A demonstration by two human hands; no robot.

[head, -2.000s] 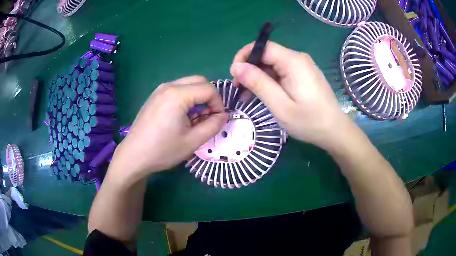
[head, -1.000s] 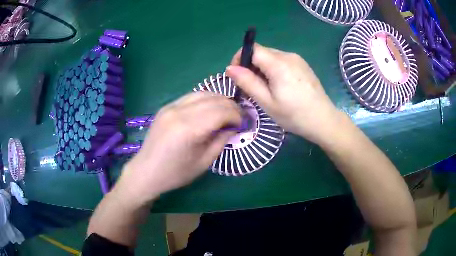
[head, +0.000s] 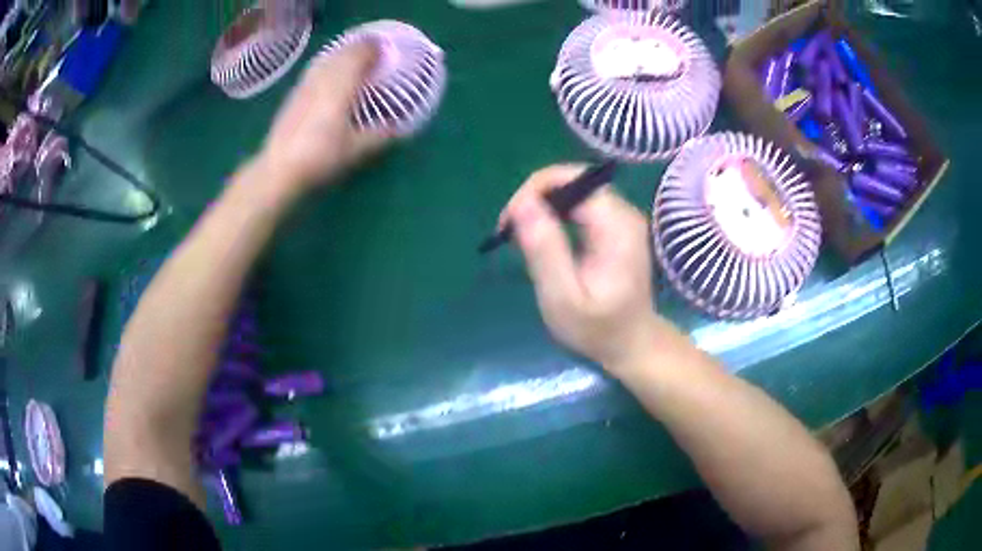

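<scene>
My left hand [head: 323, 113] reaches far forward, blurred, and is on a pale pink ribbed fan housing [head: 404, 81], with the fingers over its left side. The housing's ribs show to the right of the fingers. My right hand [head: 576, 248] holds a slim black hand tool [head: 579, 191] above the bench, its thin tip pointing left and down. Two more pink housings, one farther back [head: 637, 92] and one nearer [head: 738, 226], lie to the right of my right hand, with their pale centre plates facing up.
Purple cells [head: 242, 404] lie at the left, partly hidden by my left forearm. An open brown carton [head: 931, 194] of purple and blue cells stands at right. Another housing [head: 258, 54] lies at the back left. A dark bar [head: 90, 328] and a black cable [head: 81, 213] are at left.
My left hand has left the centre and moved forward to a housing at the back. The housing worked on is gone from under my hands. My right hand still holds the tool, now tilted. The view has shifted.
</scene>
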